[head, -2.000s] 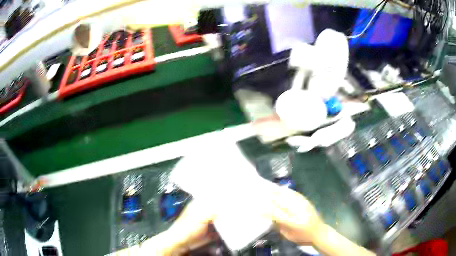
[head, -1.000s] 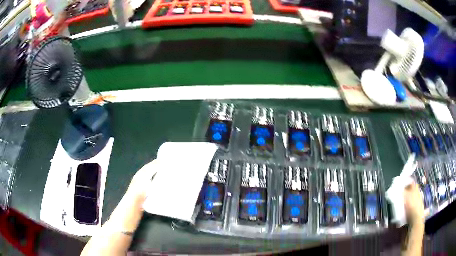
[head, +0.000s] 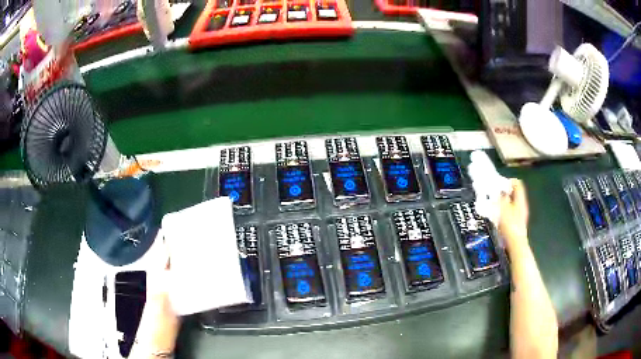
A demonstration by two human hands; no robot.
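A clear blister tray [head: 330, 317] holds two rows of black keypad phones [head: 349, 175], with white keys at the top and blue lettering below. My left hand [head: 160, 319] holds a stack of flat white protective bags [head: 205, 256] over the tray's lower left pocket, partly covering the phone there. My right hand [head: 515, 210] is at the tray's right end, with white glove-like material [head: 490, 184] at its fingers. Its fingertips are partly hidden by that material. No phone is seen in either hand.
A black fan [head: 65, 140] stands at left, near a white sheet [head: 88, 308] with a personal smartphone [head: 129, 308]. A white fan [head: 573, 87] stands back right. Another filled phone tray [head: 602, 245] lies at right. A red parts tray [head: 270, 34] is across the bench.
The phone tray now sits further left and slightly tilted. My right hand has moved left to its right end with the white material. My left hand with the bags is slightly further left and lower.
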